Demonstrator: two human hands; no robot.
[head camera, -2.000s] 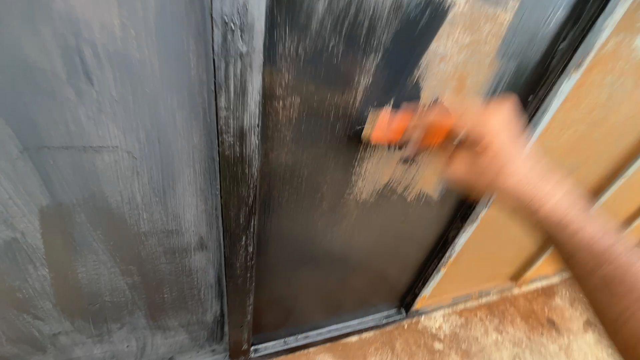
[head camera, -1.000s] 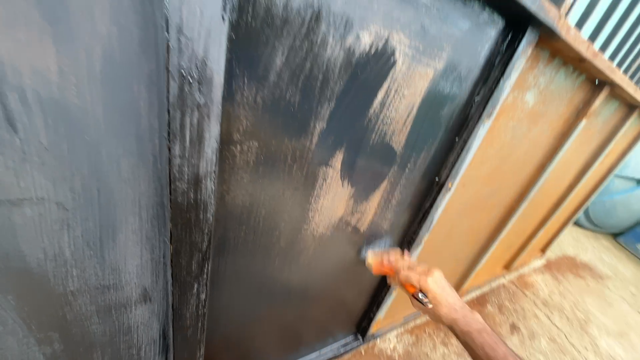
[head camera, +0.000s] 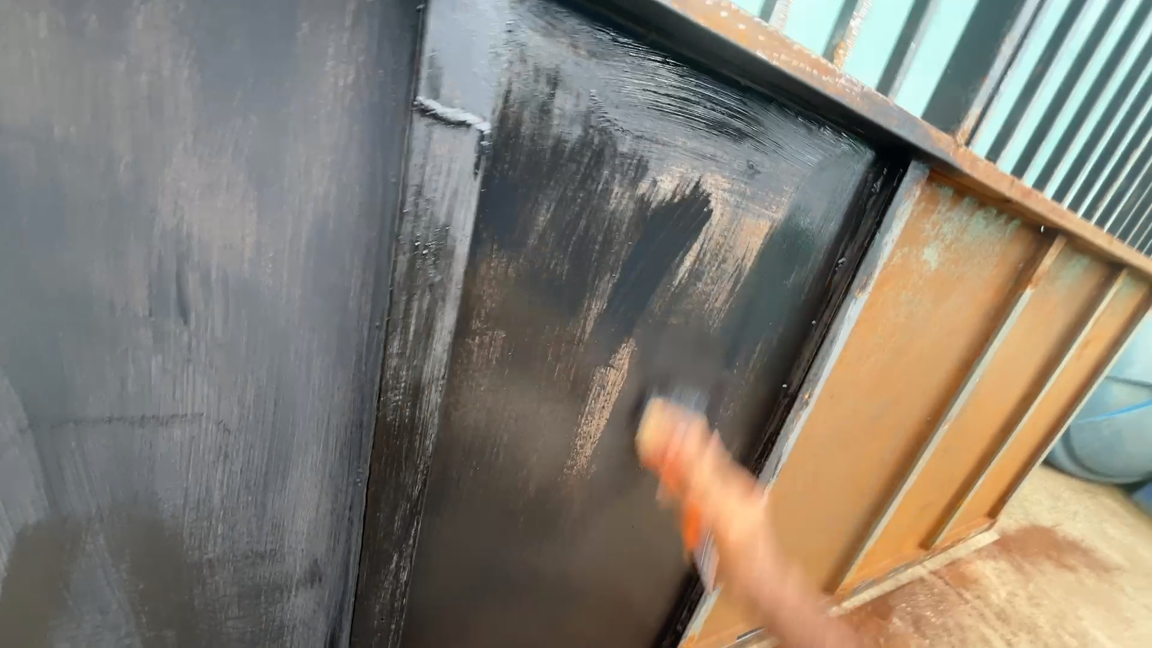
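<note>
My right hand (head camera: 711, 477), blurred by motion, is closed around the orange handle of a paintbrush (head camera: 675, 423). The bristles are against or very close to a metal panel (head camera: 558, 387) coated in wet-looking black paint. Above and left of the brush, streaks of rusty tan surface show through the black, with one narrow patch (head camera: 603, 405) just beside it. A black-painted upright (head camera: 414, 297) borders the panel on the left, and a dark frame edge (head camera: 828, 288) on the right. My left hand is out of view.
Rust-brown ribbed panels (head camera: 954, 360) stand at the right under a rusty top rail (head camera: 999, 180). Behind the rail are pale green corrugated sheets (head camera: 891, 36). A blue-grey rounded container (head camera: 1107, 423) sits at the far right on the stained concrete floor (head camera: 1062, 549). A dark painted panel (head camera: 198, 270) fills the left.
Black paint now covers much of the tan area seen two seconds ago. Since one second ago, the brush has moved up and left along the panel. The view has swung toward the top rail.
</note>
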